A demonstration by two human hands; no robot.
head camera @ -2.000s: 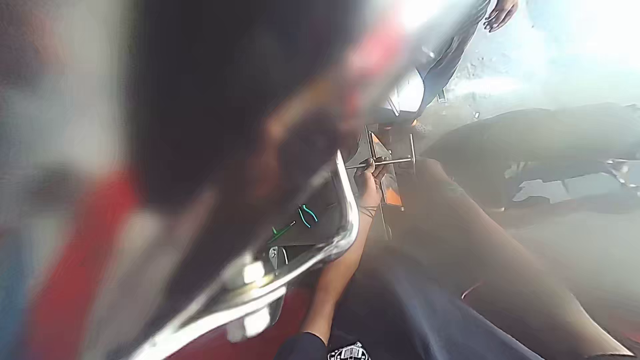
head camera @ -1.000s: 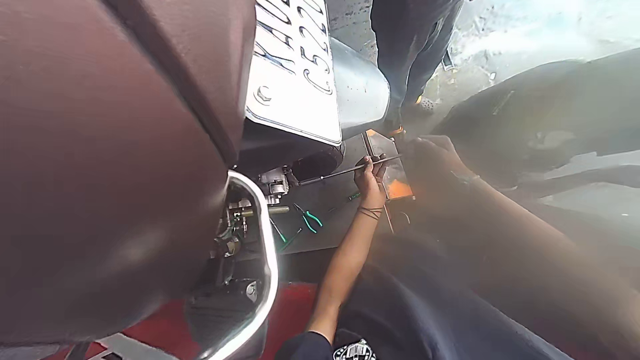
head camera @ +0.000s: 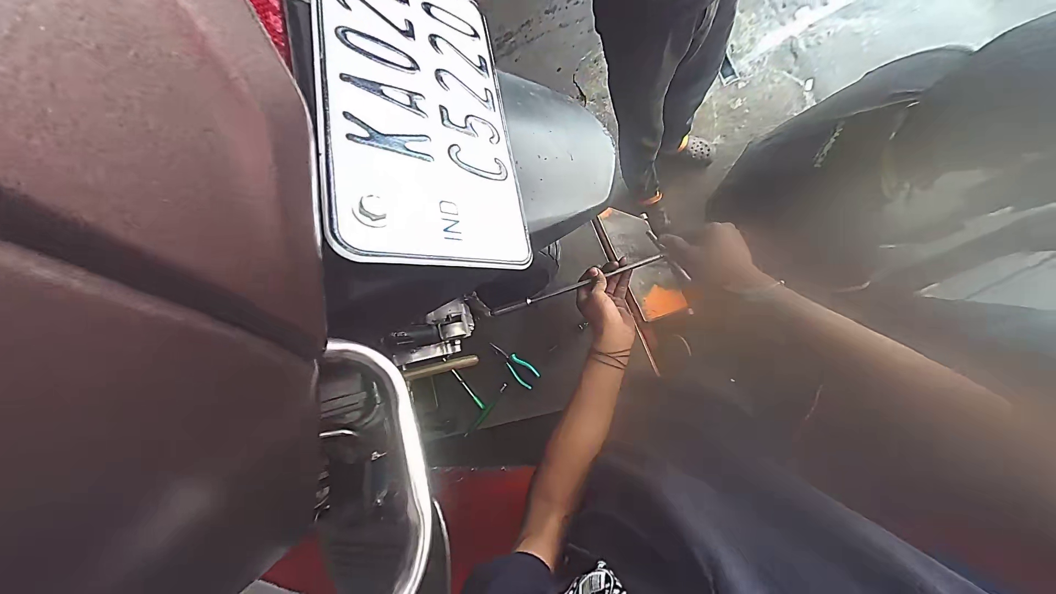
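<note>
My left hand (head camera: 606, 305) has its fingers around the shaft of a long metal T-handle wrench (head camera: 561, 290). At the crossbar end, my right hand (head camera: 714, 257) grips the handle, its outline partly blurred by haze. The other end of the shaft reaches a metal part (head camera: 452, 322) low on the rear of a two-wheeler, below the number plate (head camera: 425, 140); the exact point of contact is too small to tell. Pliers with teal handles (head camera: 521, 370) and a green-handled tool (head camera: 472, 392) lie below the shaft.
The brown body panel (head camera: 157, 297) of the two-wheeler fills the left, with a chrome rail (head camera: 408, 445) beside it. Another person's dark-trousered legs (head camera: 652, 91) stand beyond the grey rear fender (head camera: 561, 148). An orange piece (head camera: 664, 303) lies near my hands. A dark, blurred vehicle shape (head camera: 899, 157) is at right.
The view has shifted a lot, bringing the number plate into sight. The crossbar stood clear of blur two seconds ago; my right hand is now over it. My left hand stays on the shaft.
</note>
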